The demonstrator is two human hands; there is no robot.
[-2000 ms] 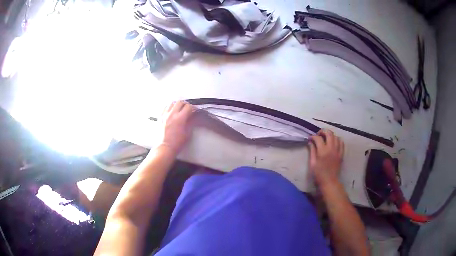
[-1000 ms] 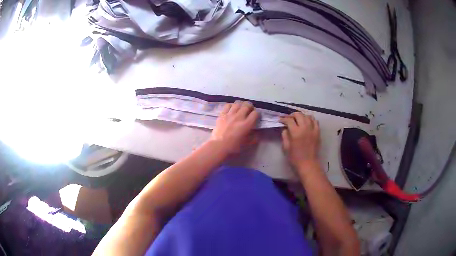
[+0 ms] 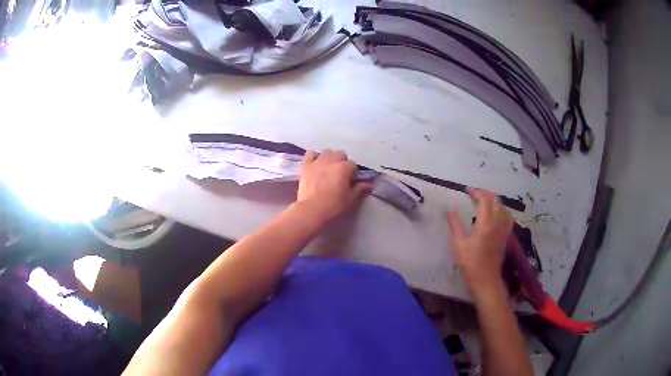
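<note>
The curved band piece (image 3: 254, 162) lies across the table in front of me, grey-lilac with a dark upper edge. Its right end is folded narrow and its left part is spread wider. My left hand (image 3: 329, 181) grips it right of its middle, hiding part of it. My right hand (image 3: 480, 231) is off the band, thumb and fingers apart, at the left side of the iron. It partly covers the iron (image 3: 528, 248), whose reddish handle shows beside the hand. No clear grip on the handle shows.
An unpressed bundle (image 3: 239, 40) lies at the back left and fanned pressed bands (image 3: 460, 70) at the back right. Black scissors (image 3: 575, 110) lie near the right edge. A loose dark strip (image 3: 434, 181) lies behind the hands. The red-orange hose (image 3: 565, 317) trails right. Glare covers the left.
My right hand has let go of the band and moved right to the iron. My left hand has moved from the left end towards the middle. The band's right end is now folded narrow.
</note>
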